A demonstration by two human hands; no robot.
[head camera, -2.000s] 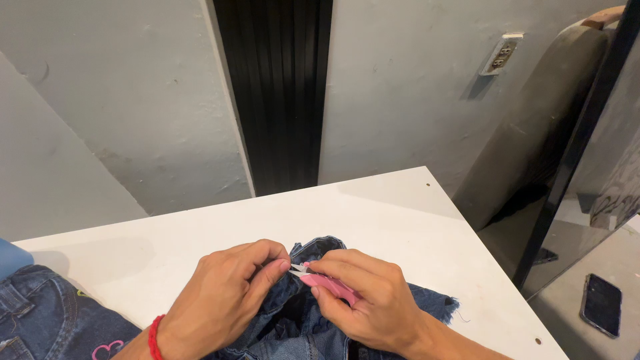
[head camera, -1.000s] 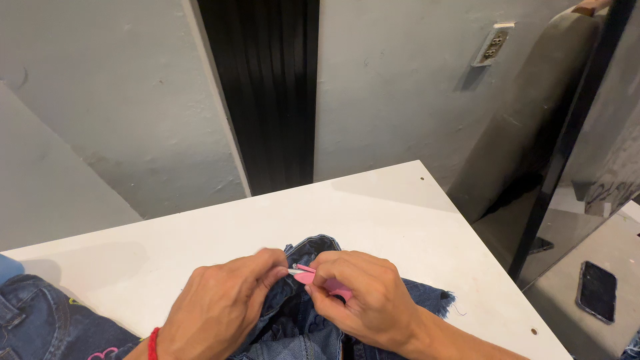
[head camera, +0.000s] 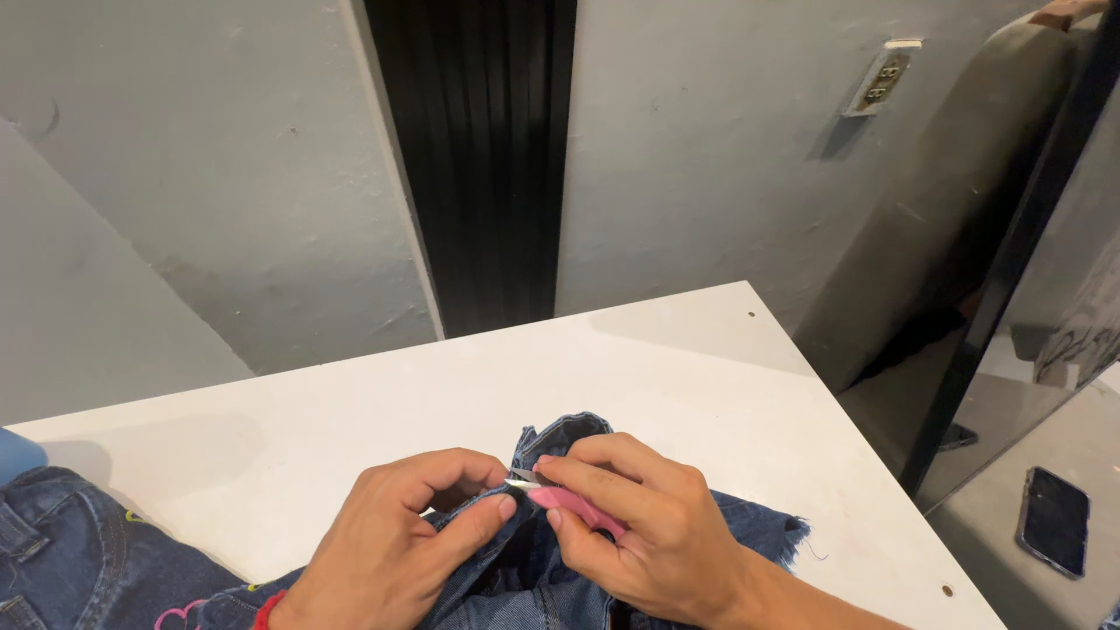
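Note:
My right hand (head camera: 647, 525) holds small pink-handled scissors (head camera: 573, 507), their metal blades parted a little at the edge of a dark blue denim garment (head camera: 560, 604). Between thumb and fingers, my left hand (head camera: 411, 525) pinches that same edge, just left of the blade tips. A raised fold of the denim stands behind the blades, and a frayed end (head camera: 792, 529) sticks out to the right beyond my right hand. Both hands cover part of the garment. A red woven bracelet (head camera: 268, 611) is on my left wrist.
Another denim piece with pink and yellow stitching (head camera: 87, 542) lies at the left of the white table (head camera: 647, 350), beside a blue object (head camera: 19, 457). A phone (head camera: 1054, 522) rests on a lower surface at right, near a dark glossy panel (head camera: 1006, 289). Walls stand behind the table.
The scissor blades are parted now, where they looked closer together one second ago. Both hands stay at the denim edge.

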